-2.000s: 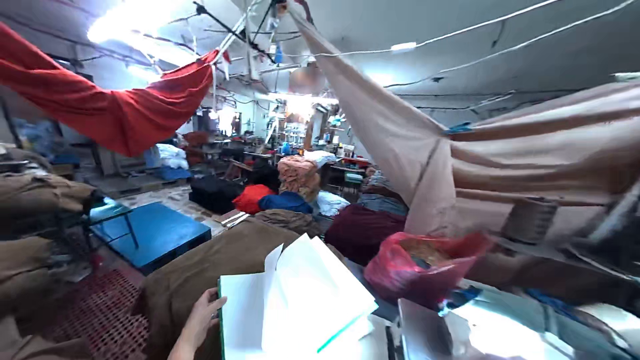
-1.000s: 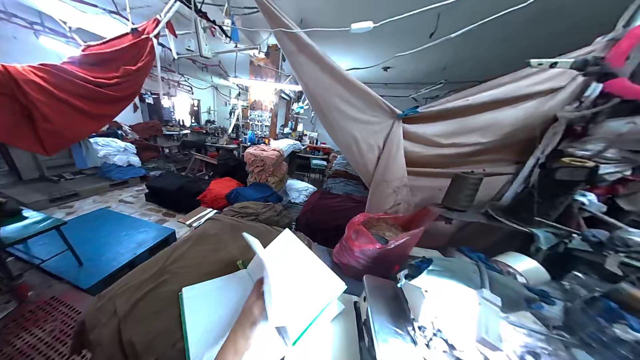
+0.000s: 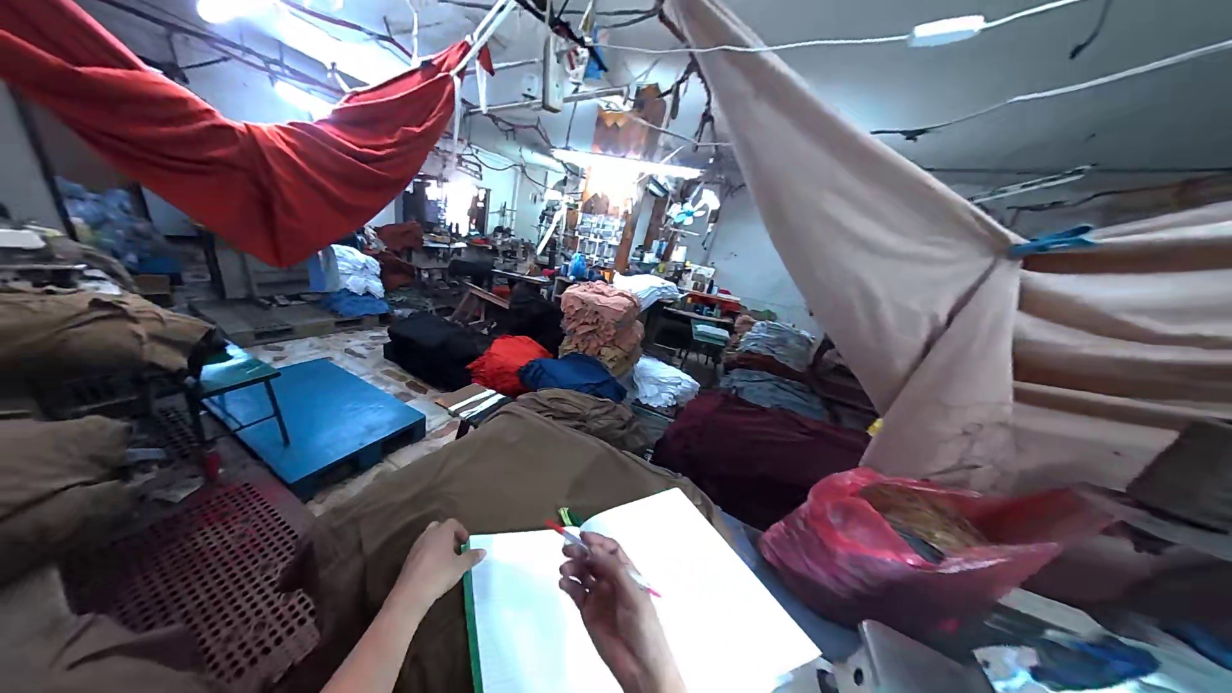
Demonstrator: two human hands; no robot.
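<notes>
An open notebook (image 3: 712,597) with white pages and a green cover edge lies on brown cloth (image 3: 500,481). At its left edge is my left hand (image 3: 438,563), thumb on the page's upper left corner, fingers by the cover. Above the middle of the notebook, my right hand (image 3: 606,592) holds a slim pen (image 3: 571,535) with a red end, tilted between the fingers. A small green thing (image 3: 568,517) shows at the notebook's top edge, too small to name.
Right of the notebook sits a pink plastic bag (image 3: 837,549), with a metal piece (image 3: 895,659) below it. Maroon cloth (image 3: 760,452) lies behind. A blue platform (image 3: 337,414) stands left, and beige fabric (image 3: 866,221) and red fabric (image 3: 279,173) hang overhead.
The raised pages now lie down and the notebook is spread open. My left hand is in view at its left edge, and a pen now shows in my right hand.
</notes>
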